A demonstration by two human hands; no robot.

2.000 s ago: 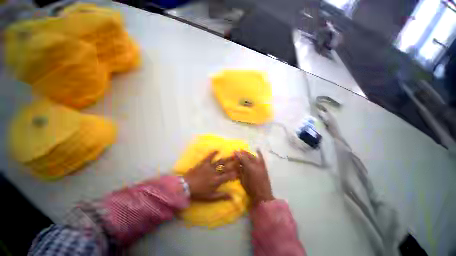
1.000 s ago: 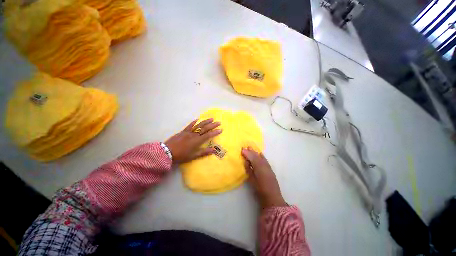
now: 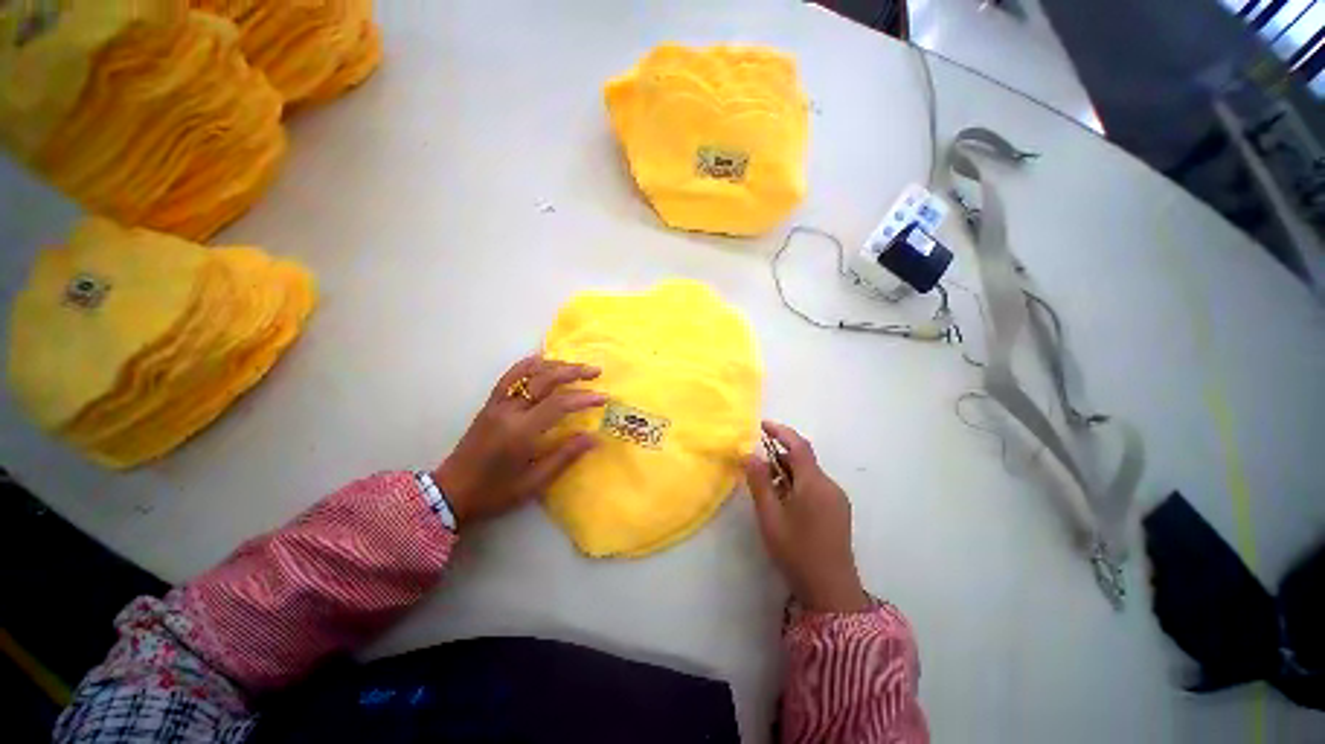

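A yellow fabric piece (image 3: 661, 342) with a small printed label (image 3: 635, 425) lies on the white table in front of me. My left hand (image 3: 516, 436) rests on its left side, fingers spread and reaching to the label's left edge. My right hand (image 3: 798, 502) is at its right edge, fingers curled around a small slim metal tool (image 3: 778, 465); the thumb and fingertips touch the fabric edge.
Tall stacks of yellow pieces (image 3: 160, 116) stand at the left, with a lower stack (image 3: 160, 342) nearer. A small pile (image 3: 712, 131) lies beyond my piece. Right: a white box with a black block (image 3: 913, 255), thin cord (image 3: 886, 330), beige webbing strap (image 3: 1003, 320) and black fabric (image 3: 1221, 589).
My left hand has slid left, uncovering more of the label. My right hand has moved slightly right and down to the fabric's edge, and the metal tool now shows. The view has shifted slightly.
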